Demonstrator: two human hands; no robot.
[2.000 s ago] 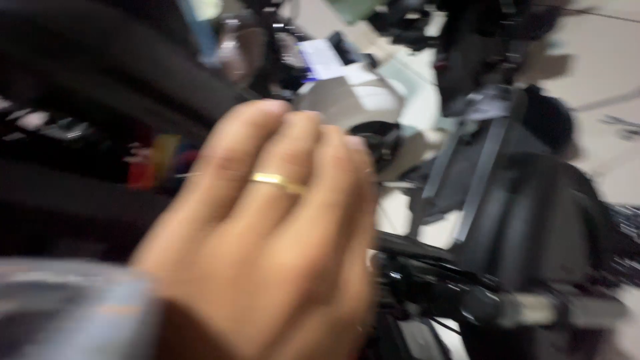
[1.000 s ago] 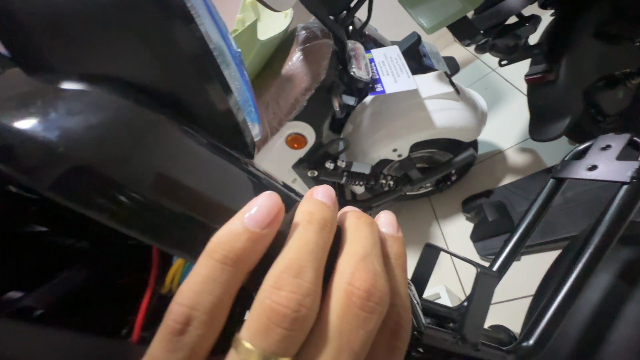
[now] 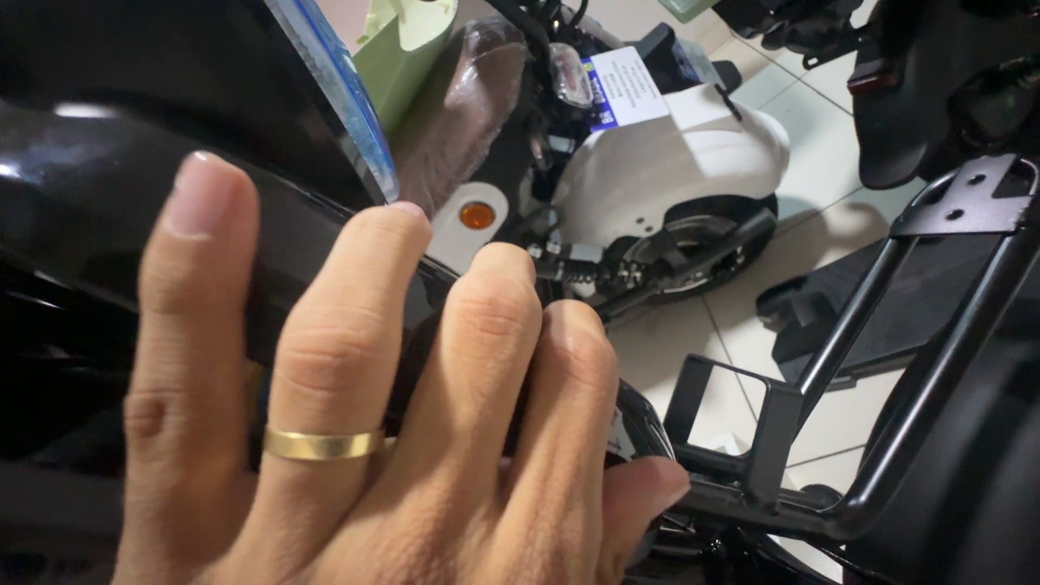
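Note:
My left hand (image 3: 390,406), with a gold-coloured ring on one finger, is spread palm down at the lower left and centre. Its fingers are apart and bend over a glossy black body panel (image 3: 162,195), apparently of a motor scooter; whether every fingertip touches it I cannot tell. The thumb points right, near the panel's edge and a black tubular metal frame (image 3: 967,317). Nothing shows held in this hand. Blue-and-clear plastic film (image 3: 341,89) lines the panel's upper edge, close to the middle fingers. My right hand is out of view.
Beyond the panel stands a scooter with a white rear fender (image 3: 699,154), a printed label (image 3: 626,85), an orange reflector (image 3: 477,215) and a plastic-wrapped brown part (image 3: 471,106). A green plastic part (image 3: 410,57) is beside it. Black parts lie on the tiled floor (image 3: 723,341).
My left hand's fingers have spread apart since one second ago, and the thumb now shows at the right. The view was blurred and differently aimed two seconds ago.

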